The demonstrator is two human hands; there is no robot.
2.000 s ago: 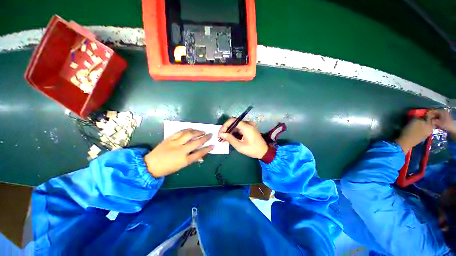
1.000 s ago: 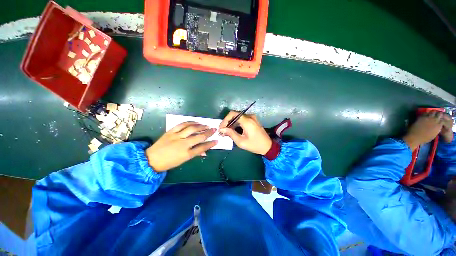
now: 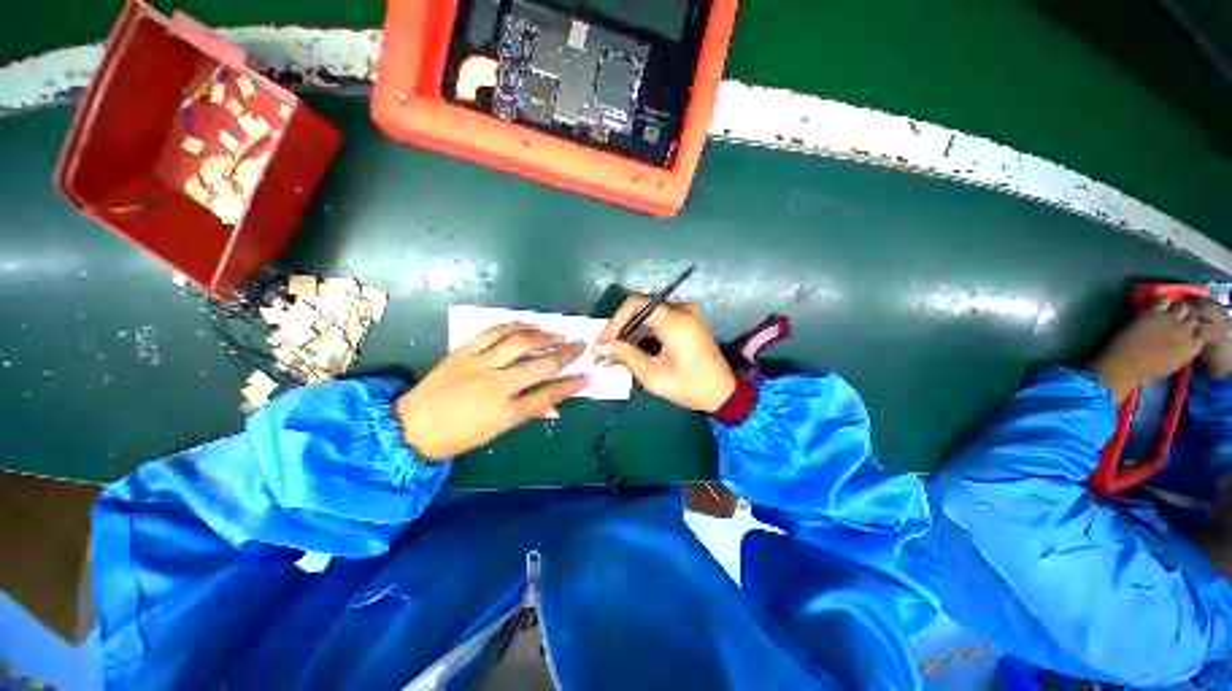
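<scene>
A white sheet (image 3: 476,324) lies flat on the dark-green bench in front of me. My left hand (image 3: 489,392) lies on it, palm down, fingers a little apart, pointing right. Whether anything is under its fingers is hidden. My right hand (image 3: 672,358) holds a thin dark pen-like tool (image 3: 658,300) between thumb and fingers over the sheet's right part. The tool slants up to the right; its lower tip is too small to make out. A dark red band (image 3: 738,400) is on my right wrist.
A red-orange carrier (image 3: 541,163) holds a device with its board (image 3: 574,74) exposed, tilted at top centre. A deep red bin (image 3: 285,180) with pale pieces stands upper left, a loose component pile (image 3: 319,331) below it. At right, another person's hands (image 3: 1159,348) touch a red carrier (image 3: 1125,475).
The carrier with the device has turned clockwise and shifted relative to the bench. My hands stay at the sheet in nearly the same pose. The other person's hands have moved on their carrier.
</scene>
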